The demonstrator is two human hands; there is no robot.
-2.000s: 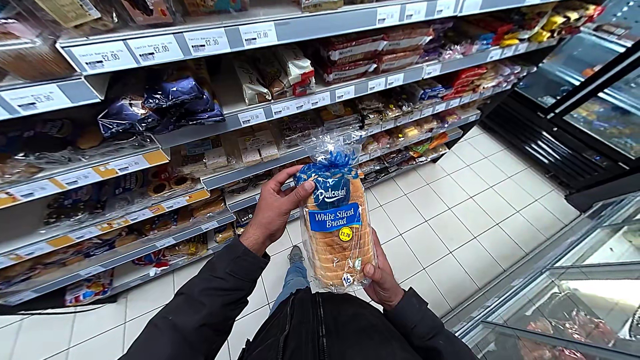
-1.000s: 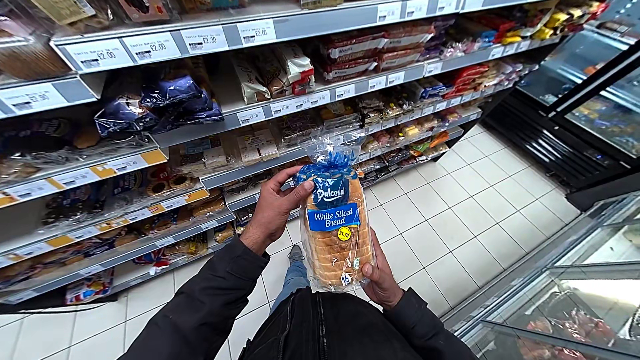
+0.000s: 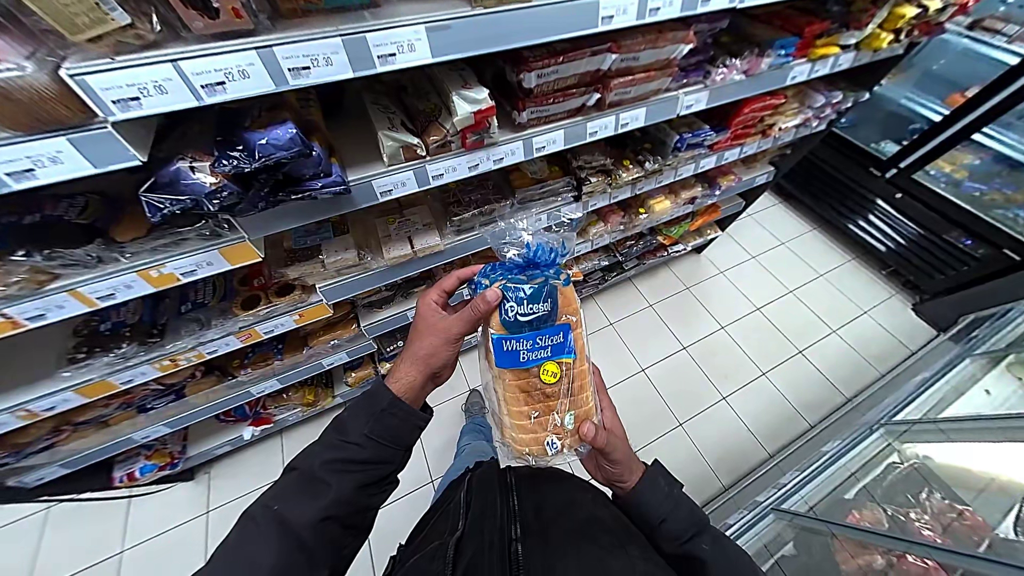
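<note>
A clear plastic bag of white sliced bread (image 3: 540, 392) with a blue Dulcesol label is held upright in front of my chest, its gathered blue top pointing away from me. My left hand (image 3: 444, 328) grips the bag's upper left edge, thumb on the front near the label. Around the lower right edge, my right hand (image 3: 612, 440) holds the loaf with its thumb on the front. The fingers behind the bag are mostly hidden.
Shelves (image 3: 320, 212) of packaged bread and cakes run along the left and ahead. A glass-topped freezer (image 3: 912, 480) stands at the right, and a glass-fronted fridge (image 3: 944, 136) is at the upper right. White floor tiles (image 3: 720, 360) lie between them.
</note>
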